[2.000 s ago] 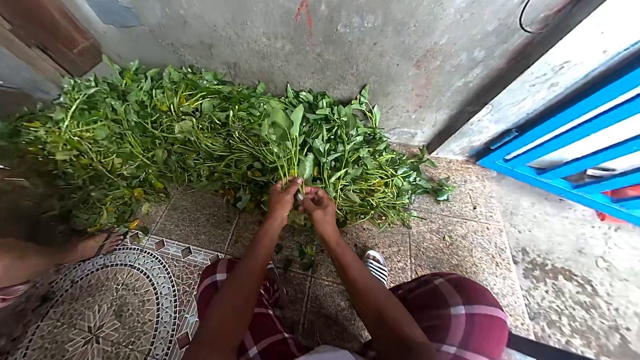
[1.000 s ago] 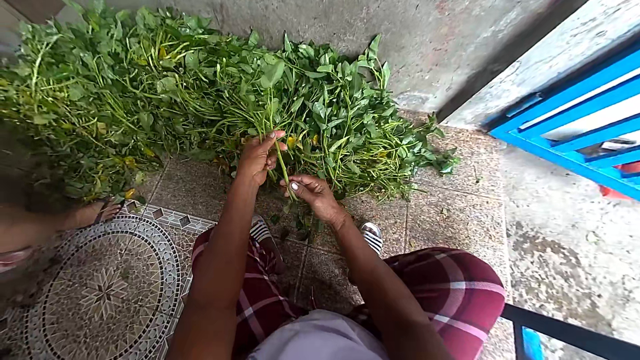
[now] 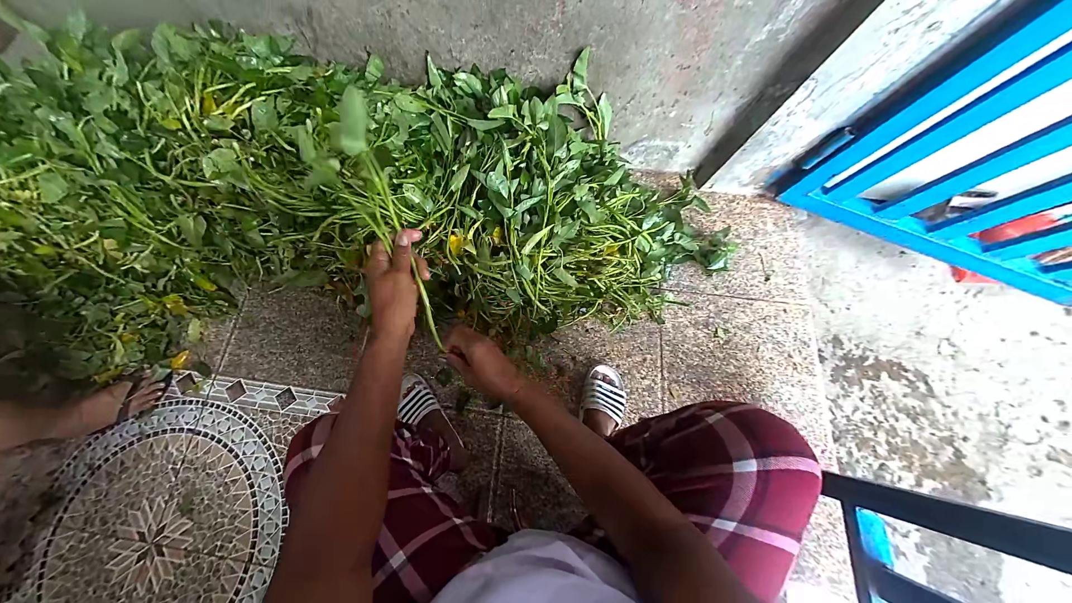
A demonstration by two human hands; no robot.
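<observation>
My left hand (image 3: 395, 280) is closed around a thin leafy green stem (image 3: 425, 301), whose blurred leaves point up toward the wall. At the stem's lower end, my right hand (image 3: 479, 362) pinches it with curled fingers, a little below and to the right of my left hand. Beyond both hands a long heap of leafy greens (image 3: 536, 184), with long stems and some yellow leaves, lies on the tiled floor along the wall.
A grey concrete wall (image 3: 502, 38) stands behind the heap. A blue metal gate (image 3: 930, 167) is at the right, a dark metal rail (image 3: 955, 515) at lower right. Another person's foot (image 3: 117, 402) rests at the left by a round mosaic (image 3: 159, 519). My striped slides (image 3: 605, 392) are below.
My right hand has moved lower, to the stem's bottom end, farther from my left hand than two seconds ago, when both were close together. The view has shifted somewhat.
</observation>
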